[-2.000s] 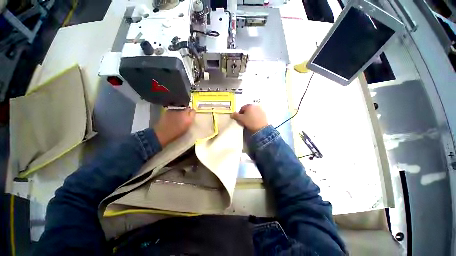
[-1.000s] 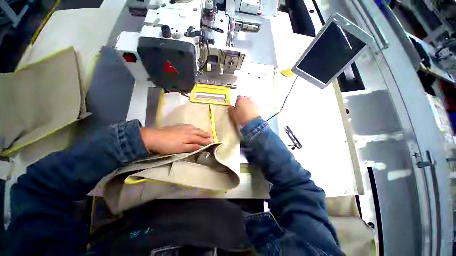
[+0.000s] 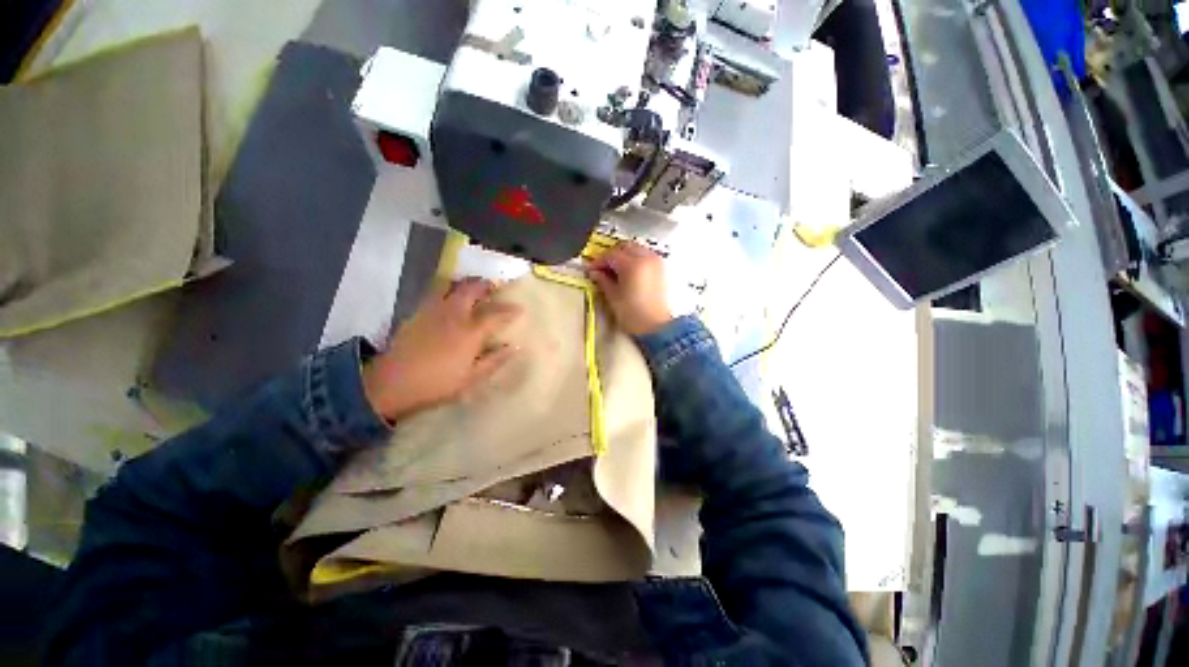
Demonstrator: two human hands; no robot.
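The beige sewn cover piece (image 3: pixel 522 378) lies below the machine head, its open end folded toward my lap. Yellow binding tape (image 3: pixel 596 378) runs down it. The yellow clamp frame (image 3: pixel 600 245) is partly hidden by the machine head and my right hand. My left hand (image 3: pixel 443 349) rests on the left part of the piece, fingers slightly apart and curled, slightly blurred. My right hand (image 3: pixel 631 284) has its fingertips closed at the top edge of the piece, beside the clamp frame. The dark grey machine head cover (image 3: pixel 522 176) stands just above the piece.
Stacked beige cover pieces (image 3: pixel 111 170) lie at the left. A control screen (image 3: pixel 958 224) stands at the right, with a thin cable (image 3: pixel 798 306) and a yellow disc (image 3: pixel 815 235) near it. Dark thread snips (image 3: pixel 789 421) lie on the white table right of my right forearm.
The view has shifted. My left hand has moved up the piece, toward the machine head. The piece's front is spread flatter. My right hand stays by the clamp frame.
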